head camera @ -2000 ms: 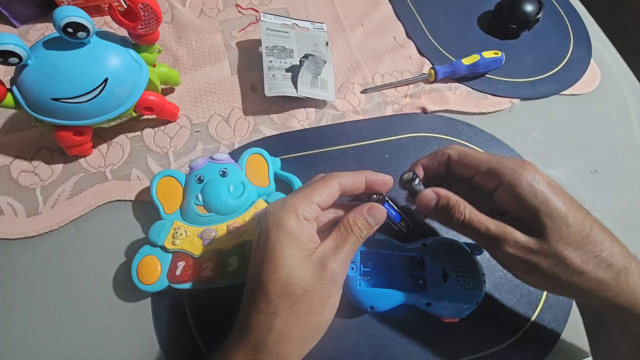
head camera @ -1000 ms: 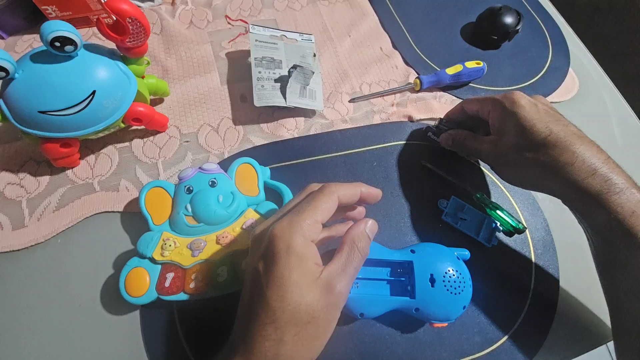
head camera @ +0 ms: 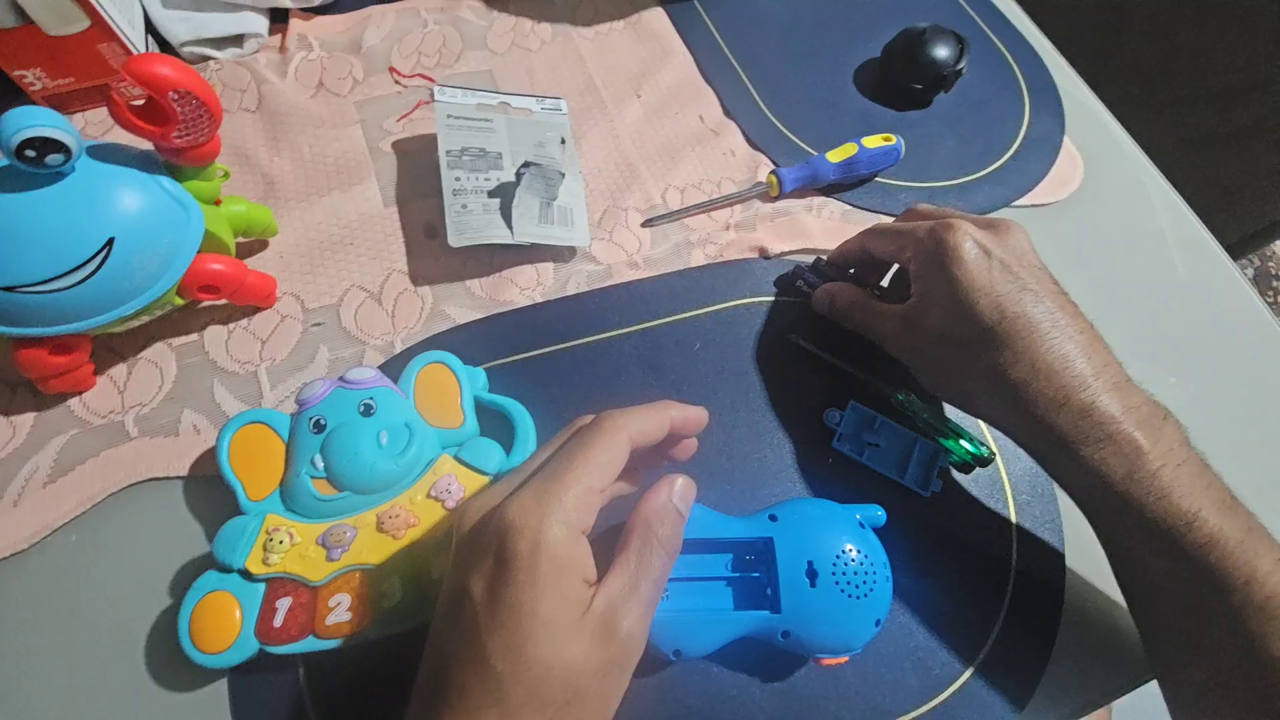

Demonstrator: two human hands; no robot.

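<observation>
My right hand (head camera: 930, 290) has its fingertips on dark batteries (head camera: 805, 280) at the upper edge of the navy placemat (head camera: 620, 370); how many is hard to tell. My left hand (head camera: 590, 540) hovers with thumb and fingers apart and nothing between them, over the left end of a blue plastic toy (head camera: 840, 570). That toy lies with its battery compartment facing up, and no battery shows in the visible part. A blue battery cover (head camera: 885, 450) rests beside a green-handled screwdriver (head camera: 945, 430), below my right hand.
An elephant piano toy (head camera: 370, 450) lies left of my left hand. Farther back are a blue-and-yellow screwdriver (head camera: 830, 168), a Panasonic blister card (head camera: 510, 170) and a round black object (head camera: 920, 62) on another placemat. A crab toy (head camera: 90, 240) stands on the pink lace cloth at left.
Two seconds ago both hands held batteries above the blue toy. My right hand has moved away to the placemat's upper edge, and my left hand no longer holds a battery.
</observation>
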